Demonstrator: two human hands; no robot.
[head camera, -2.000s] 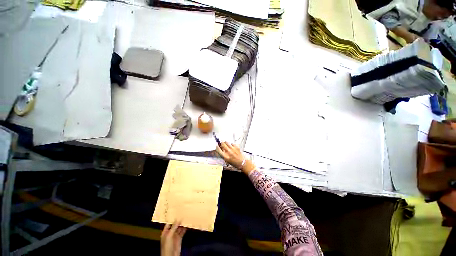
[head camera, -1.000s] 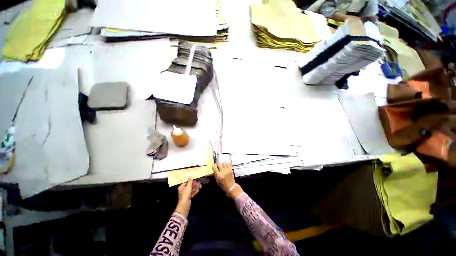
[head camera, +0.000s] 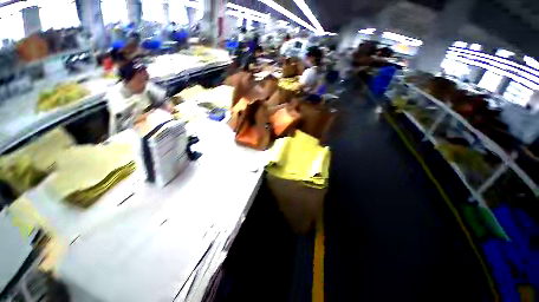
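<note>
Neither of my hands is in the picture. Nearest in front of me is the long white table (head camera: 171, 236), its right edge running away from me. A block of stacked pale pieces with a dark band (head camera: 167, 150) stands on it. Layered yellow sheets (head camera: 97, 177) lie at the left. Yellow pieces (head camera: 300, 156) are draped at the table's right side over a brown surface. The yellow paper slip is not in view. The picture is blurred.
Brown and orange bags (head camera: 253, 124) are heaped farther along the table. A person (head camera: 133, 94) is at the table's far side. A dark aisle (head camera: 366, 194) with yellow lines runs on the right, beside a white rack (head camera: 461, 147). Blue items (head camera: 514, 248) lie at lower right.
The view has swung up and right, from the tabletop to the aisle and workshop. Both hands, the yellow slip, the dark stack and the orange bottle have left the picture.
</note>
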